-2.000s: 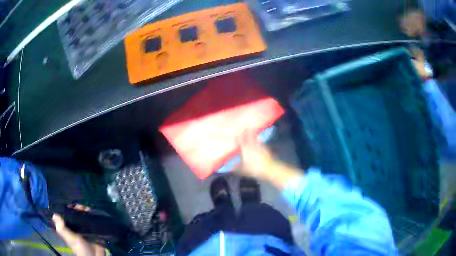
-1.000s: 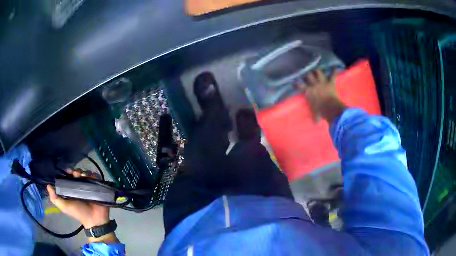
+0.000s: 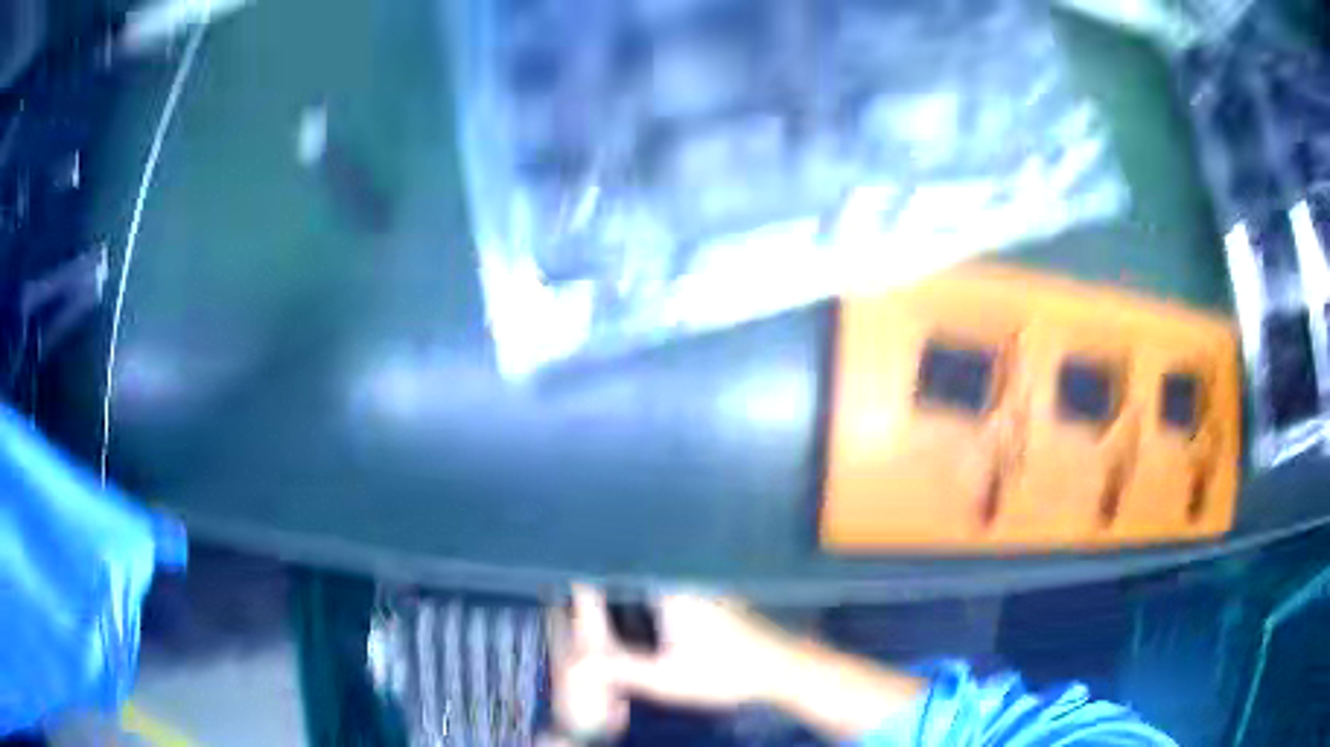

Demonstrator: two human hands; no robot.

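Note:
My right hand (image 3: 678,649) reaches in from the lower right, below the bench edge, over a crate with a tray of silvery metallic parts (image 3: 474,671). It is blurred. A dark piece (image 3: 635,622) shows at its fingers; whether they grip it I cannot tell. My left hand is not in view. The orange fixture (image 3: 1028,482), with three dark square recesses, lies on the dark green bench (image 3: 656,467) at the right. A clear blister tray (image 3: 700,219) lies behind it and to its left, blurred.
A small dark piece with a pale tip (image 3: 347,178) lies on the bench at the left. A blue sleeve (image 3: 66,569) shows at the left edge; whose it is I cannot tell. Another clear tray (image 3: 1284,277) is at the right edge. A teal crate (image 3: 1284,657) stands at the lower right.
The view has swung up to the bench. My right hand has left the red square and is over the metallic parts. My left hand, with the corded black tool, has gone out of view.

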